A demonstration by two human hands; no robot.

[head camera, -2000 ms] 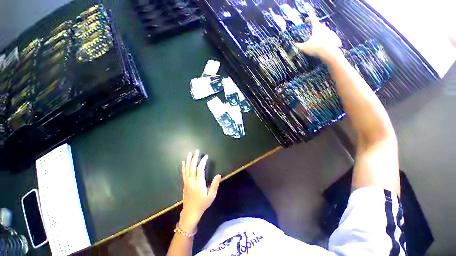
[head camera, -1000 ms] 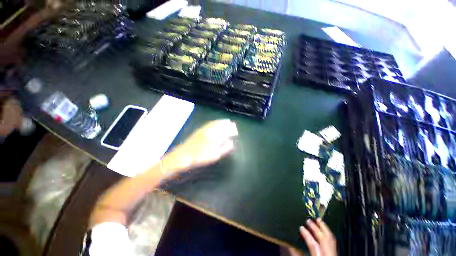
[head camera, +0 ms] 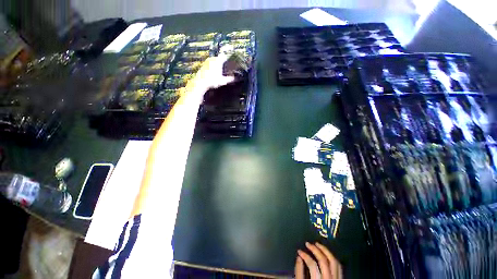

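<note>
My left hand [head camera: 211, 75] is stretched to the far tray stack, its fingers among the yellowish boards [head camera: 238, 42] at the right end; blur hides whether it grips one. My right hand [head camera: 319, 264] lies at the table's front edge, fingers slightly apart, cut off by the bottom of the picture; nothing shows in it. Several blue boards with white dotted tops [head camera: 320, 202] lie loosely heaped beyond my right hand. A long white stack of dome sheets [head camera: 121, 190] lies at left, partly behind my left arm.
Black trays holding upright blue boards [head camera: 436, 180] are stacked at right. An empty-looking black tray [head camera: 321, 54] lies at the far side. A phone [head camera: 94, 190], a water bottle [head camera: 32, 192] and a small white round item [head camera: 64, 168] are at left.
My left hand has moved from near the front edge, past the white stack, to the far tray. My right hand has left the right trays for the front edge. The view has turned left.
</note>
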